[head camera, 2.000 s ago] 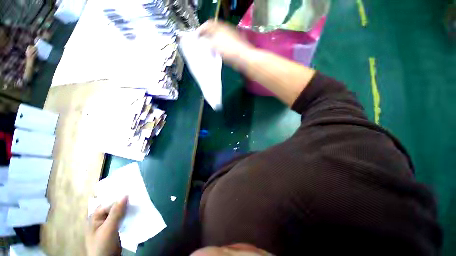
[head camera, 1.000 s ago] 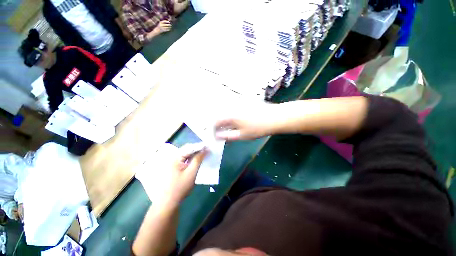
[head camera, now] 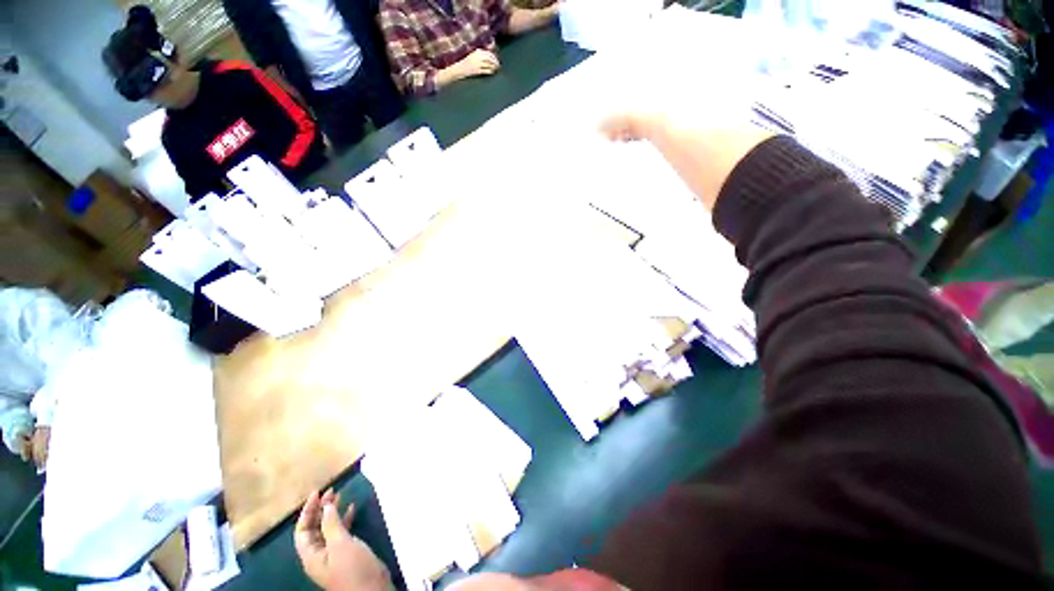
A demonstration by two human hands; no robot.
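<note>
Several white card blanks (head camera: 445,479) lie fanned at the near edge of the wooden board, partly over the green mat. My left hand (head camera: 335,543) is just left of them, low in the view, fingers apart and empty. A larger pile of blanks (head camera: 601,346) with stepped, brownish flap ends lies right of centre. My right hand (head camera: 633,125) reaches over the white blanks at the far side; it is overexposed and blurred, and I cannot tell whether it holds one.
Long overlapping stock rows (head camera: 890,104) lie at the upper right. White boxes (head camera: 289,237) stand beyond the board (head camera: 289,404), beside a black holder (head camera: 217,309). A large white bag-like thing (head camera: 133,439) is at left. People stand across the bench. A pink bag (head camera: 982,335) is at right.
My hands have moved apart from the blank between them. The right has reached forward across the blanks; the left is lower and open. The view has swung right, showing more of the stock rows.
</note>
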